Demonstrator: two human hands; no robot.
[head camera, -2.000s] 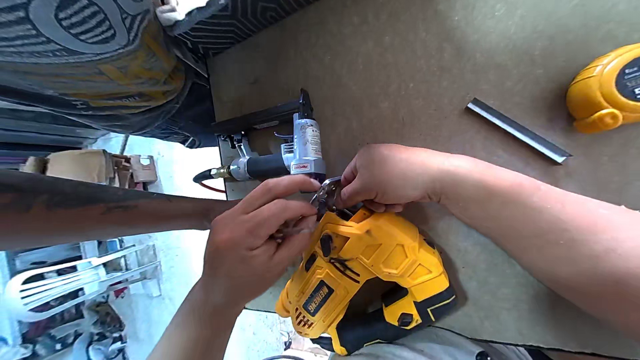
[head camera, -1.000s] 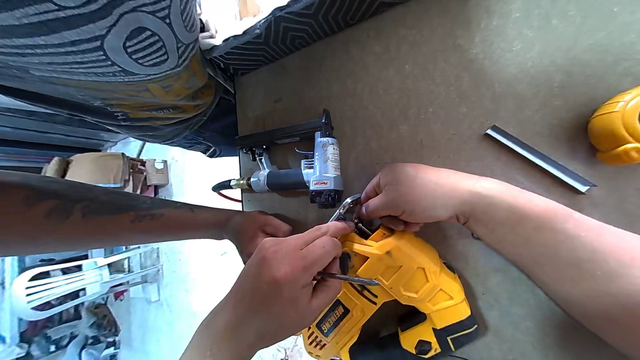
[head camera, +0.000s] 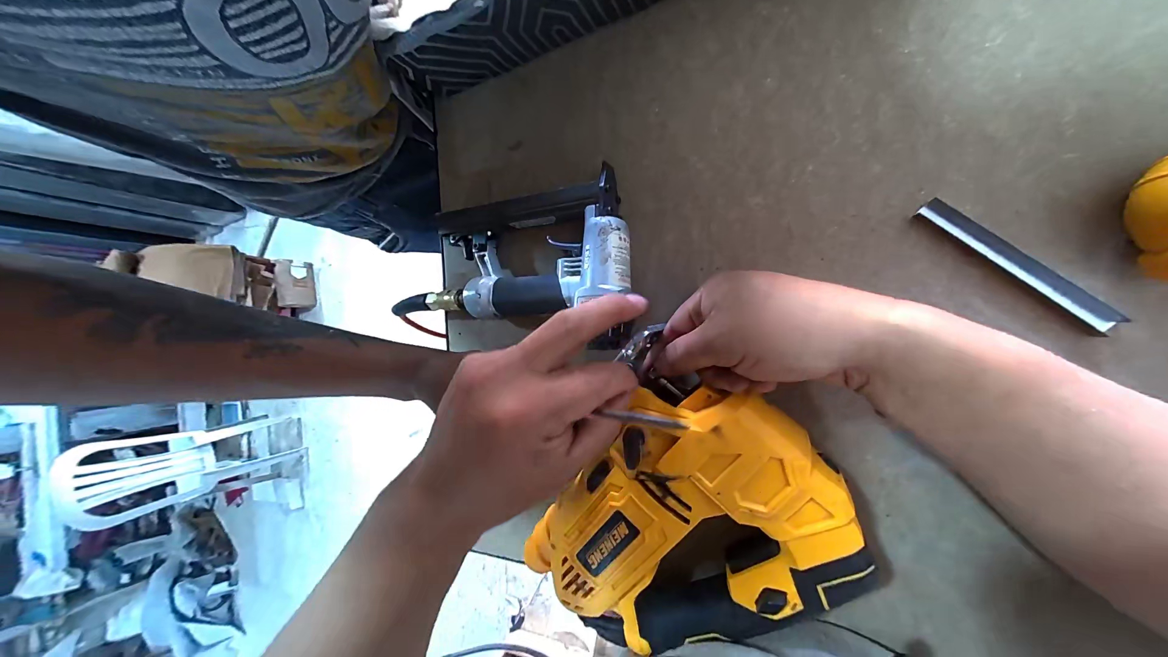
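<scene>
A yellow and black Meineng power tool (head camera: 748, 484) lies on its side on the table. My right hand (head camera: 757, 333) pinches a small shiny metal part (head camera: 641, 345) at the tool's upper end. Beside it my left hand (head camera: 538, 415) has a thin metal rod (head camera: 643, 419) between its curled fingers, its index finger extended. Just above the hands rests a silver and black pneumatic stapler (head camera: 598, 260) with an air hose fitting. What the fingertips touch inside the power tool's opening is partly hidden.
A strip of staples (head camera: 1022, 265) lies on the brown table (head camera: 803, 119) at right, with a yellow object (head camera: 1150, 219) at the edge. Another person's forearm (head camera: 228, 338) reaches in from the left, its hand hidden behind mine. A white plastic chair (head camera: 164, 470) stands below.
My left index finger has straightened away from the rod. My right hand stays at the metal part. The other person's hand, seen one second ago beside mine, is now hidden. The view has shifted left.
</scene>
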